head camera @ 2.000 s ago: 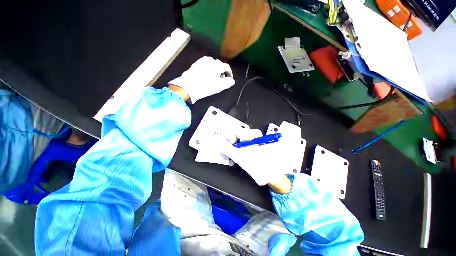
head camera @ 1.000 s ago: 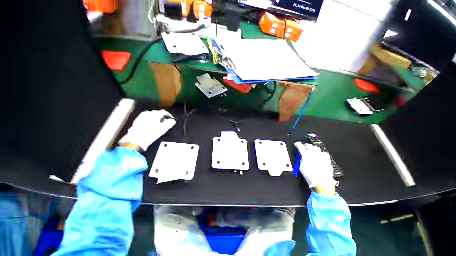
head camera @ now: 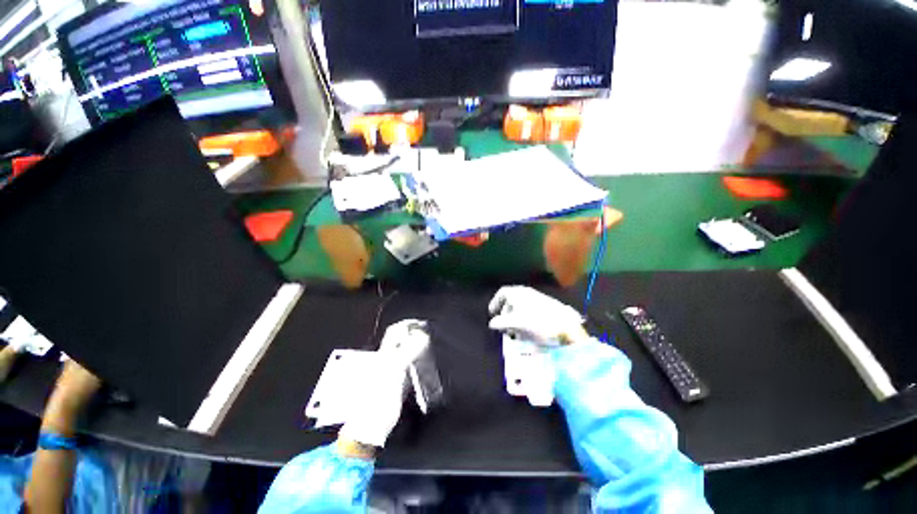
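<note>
My gloved left hand (head camera: pixel 380 394) grips a white box (head camera: pixel 426 373), tilted up on its edge with its side showing. A second flat white box (head camera: pixel 337 383) lies left of it, partly covered by that hand. My gloved right hand (head camera: pixel 535 315) is above and behind another flat white box (head camera: pixel 527 373), its fingers curled; whether it holds anything is hidden. A black remote control (head camera: pixel 664 353) lies on the black mat to the right. Thin black cords (head camera: pixel 379 311) lie behind the boxes.
Partitions with white edge strips (head camera: pixel 246 359) (head camera: pixel 840 333) flank the mat. Behind are a raised shelf with papers (head camera: pixel 513 189), a metal bracket (head camera: pixel 409 244), a hanging blue cord (head camera: pixel 597 263) and monitors (head camera: pixel 468 45). Another person's arm (head camera: pixel 62 422) shows at far left.
The view has tilted up, showing the monitors. My left hand has moved right and raised the middle box. My right hand has moved left from beside the remote; the blue pen no longer shows.
</note>
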